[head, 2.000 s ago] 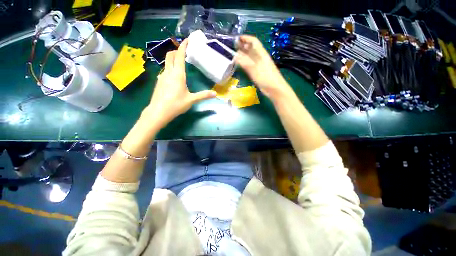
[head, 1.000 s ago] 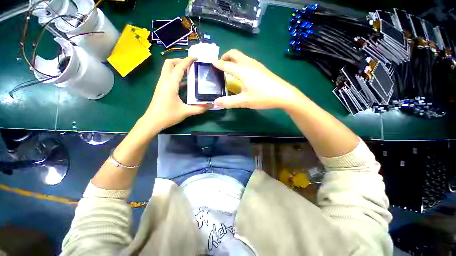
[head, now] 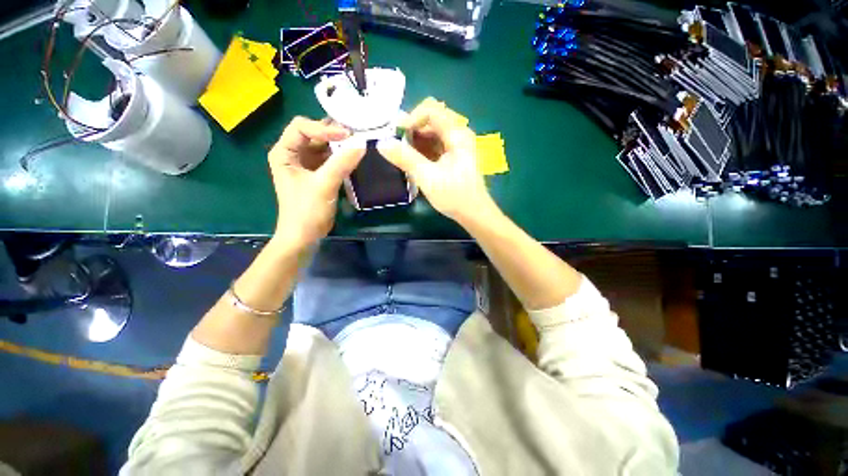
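Note:
A white plastic housing [head: 364, 106] is in front of me at the centre, its open end facing away, with a black cable [head: 355, 58] with a blue tip coming out of that end. A dark display screen [head: 379, 178] shows at the near side of the housing, facing up. My left hand [head: 312, 174] grips the housing's left side, thumb near the screen's upper edge. My right hand [head: 441, 160] grips the right side, thumb at the same edge. The fingers hide part of the housing, so I cannot tell how the screen sits in it.
Several white housings with thin wires [head: 156, 123] stand at left, beside yellow sheets [head: 240, 85]. A yellow piece [head: 491, 154] lies right of my right hand. Spare screens [head: 314, 50] and a clear bag [head: 430, 17] lie behind. Cabled screens [head: 699, 136] are piled at right.
The housing has tipped so its open end shows, and a black cable now stands out of it. Both thumbs have moved to the screen's upper edge. The yellow piece at right is uncovered.

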